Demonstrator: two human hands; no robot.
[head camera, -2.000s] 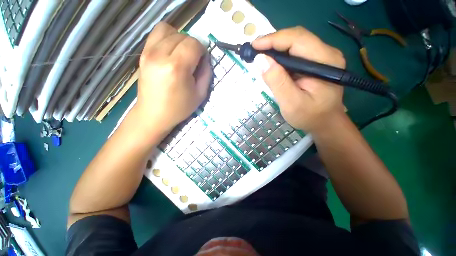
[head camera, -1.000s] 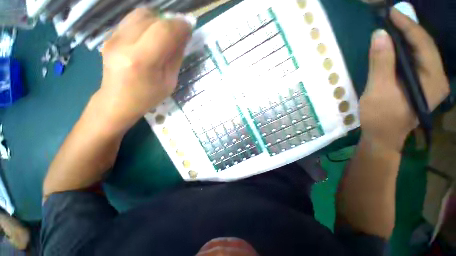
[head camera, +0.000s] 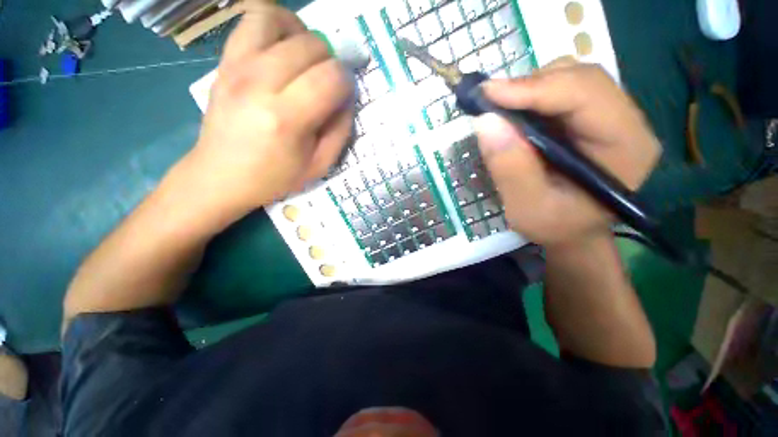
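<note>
A white pallet (head camera: 300, 249) with blocks of small silver-grey PCB panels (head camera: 392, 218) and round tan holes lies in front of me, tilted. My right hand (head camera: 567, 154) grips the black soldering iron (head camera: 589, 177); its metal tip is over the upper part of the panels. My left hand (head camera: 277, 107) is closed over the pallet's left side, with a bit of green at its fingertips. A thin line of solder wire (head camera: 128, 71) runs from the left to this hand. What the fingers pinch is mostly hidden.
Stacked pallets (head camera: 175, 15) are at the upper left, with small loose metal and blue pieces (head camera: 71, 43) beside them. Pliers (head camera: 693, 128) with orange-yellow handles and a white round container (head camera: 718, 17) are at the upper right. Cardboard (head camera: 729, 282) is at the right.
My right hand has brought the iron from the far right back over the panels. My left hand has moved slightly right and down. The view has shifted, so less of the stack shows.
</note>
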